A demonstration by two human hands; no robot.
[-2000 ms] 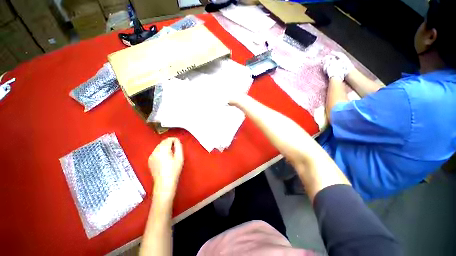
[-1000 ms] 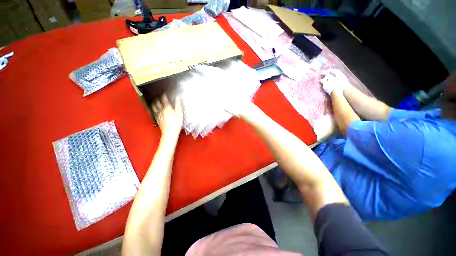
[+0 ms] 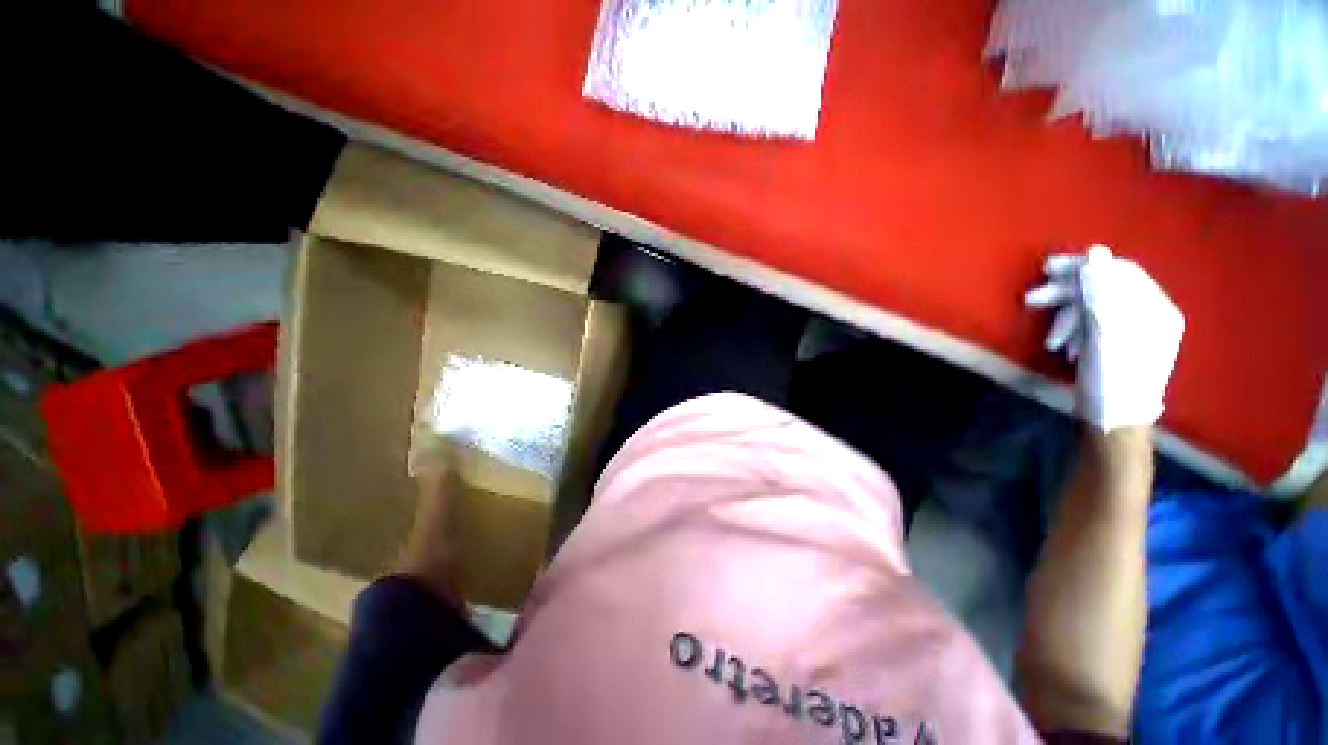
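A packing carton (image 3: 357, 393) stands open below the table edge on the left. A whitish bagged product (image 3: 510, 415) is inside it. My left hand (image 3: 434, 459) is bare and blurred, reaching into the carton at the bag's near left end; its fingers and any hold are unclear. My right hand (image 3: 1121, 342), in a white glove, is over the red cloth near the table's front edge, fingers apart, holding nothing visible. Another bubble bag (image 3: 711, 66) lies flat at the top, cut off by the picture's edge.
Whitish bubble bags (image 3: 1202, 95) lie fanned at the upper right of the red table (image 3: 888, 204). A red crate-like object (image 3: 109, 451) and another brown carton (image 3: 277, 648) are at the left. Blue clothing (image 3: 1216, 626) shows at lower right.
The view has swung down and left to the packing carton. My left hand has left the tilted bag carton and is in the packing carton. My right hand is away from the fanned bags.
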